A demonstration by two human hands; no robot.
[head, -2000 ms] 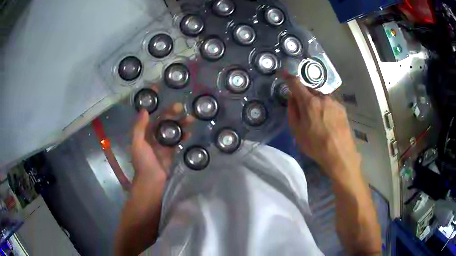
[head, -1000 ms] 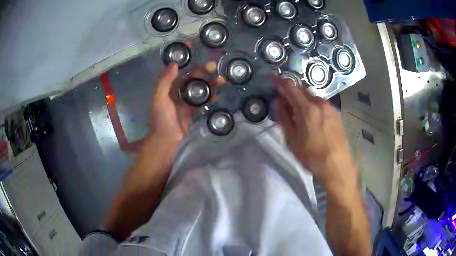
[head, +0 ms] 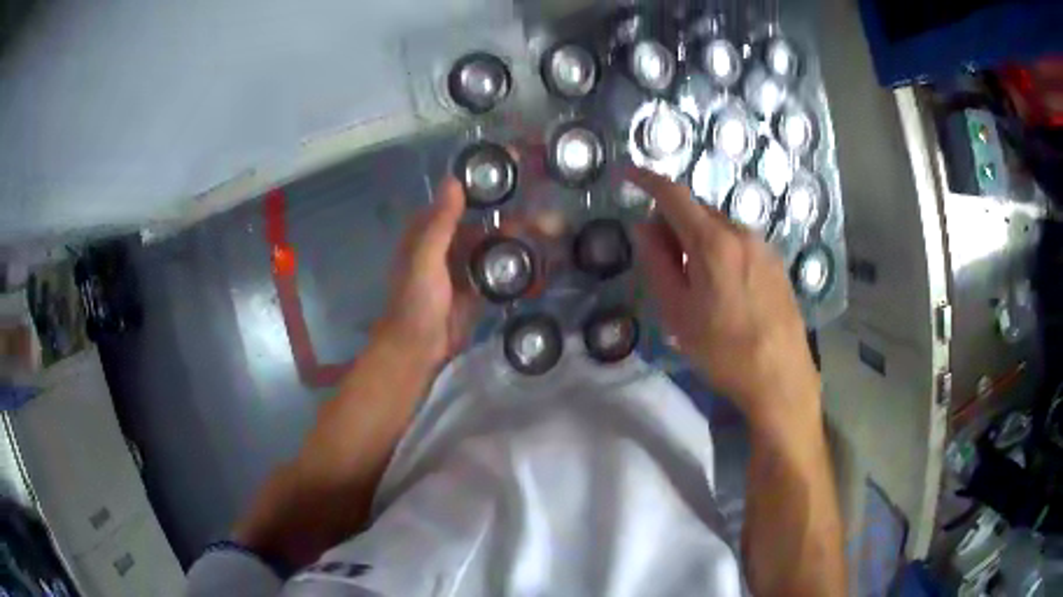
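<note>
A clear blister tray (head: 830,175) spans the upper middle, its near edge at the wearer's white clothing. Its pockets hold several round speaker drivers (head: 505,268) with black rings and silver centres; glare whitens those on the right. My left hand (head: 437,286) holds the tray's left edge, thumb at the rim and fingers showing blurred through the plastic beneath. My right hand (head: 729,297) is over the tray's right part, fingers bent and pointing inward, covering some pockets. It is blurred; whether its fingertips touch a driver or only the tray cannot be told.
A large pale surface (head: 233,105) fills the upper left. Below it is the grey floor with a red marking line (head: 291,315). Cream cabinets (head: 874,408) stand at the right, with metal machine parts (head: 1002,268) beyond. More pale cabinets (head: 99,466) stand at the lower left.
The tray has turned clockwise, its right side swinging down, and its near edge now lies lower. Both hands remain at the tray; my left hand has shifted right with it.
</note>
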